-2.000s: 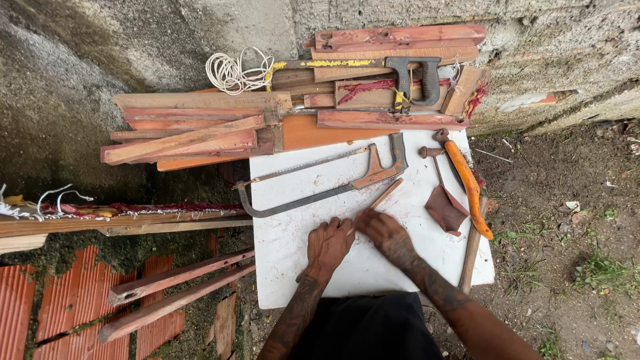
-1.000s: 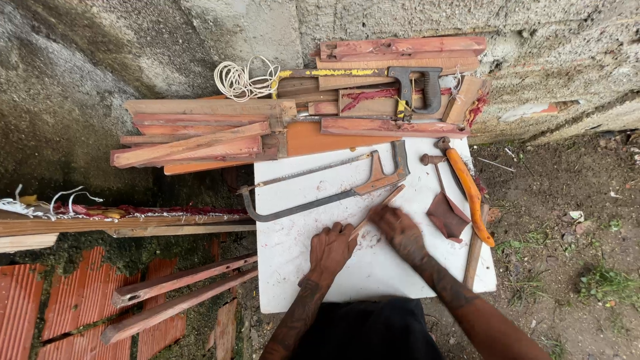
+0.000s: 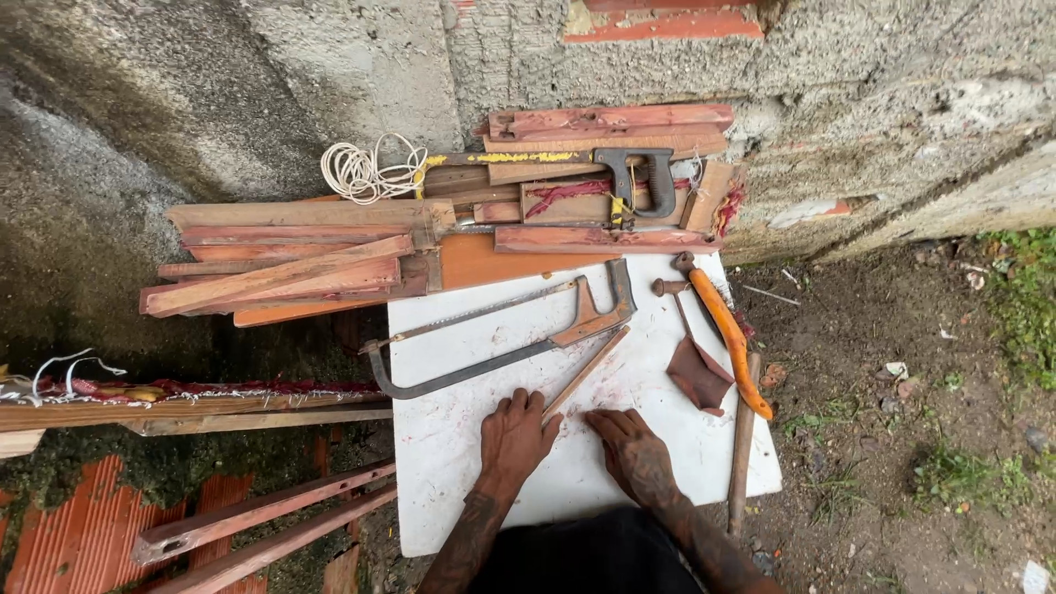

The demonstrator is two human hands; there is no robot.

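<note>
My left hand (image 3: pixel 518 437) rests on the white board (image 3: pixel 445 503), its thumb and fingers at the near end of a thin wooden stick (image 3: pixel 587 373); whether it grips the stick is unclear. To the right, my right hand (image 3: pixel 635 454) lies on the board with its fingers bent, apart from the stick; what is under the fingers is hidden. Beyond the hands lies a hacksaw (image 3: pixel 470 378) with a worn handle. Right of the stick are a folded piece of dark reddish sandpaper (image 3: pixel 700 375), a rusty bolt-like metal piece (image 3: pixel 670 287) and orange-handled pincers (image 3: pixel 730 334).
A second hacksaw (image 3: pixel 656 186) lies on wood pieces (image 3: pixel 610 122) by the rough wall, near coiled white cord (image 3: pixel 371 173). More wood strips (image 3: pixel 280 268) are stacked left. A wooden handle (image 3: pixel 744 445) crosses the board's right side. Long wooden bars (image 3: pixel 264 511) stand lower left.
My right hand has moved off the stick, back toward my body. One second ago it was over the stick's middle. The left hand remains at the near end.
</note>
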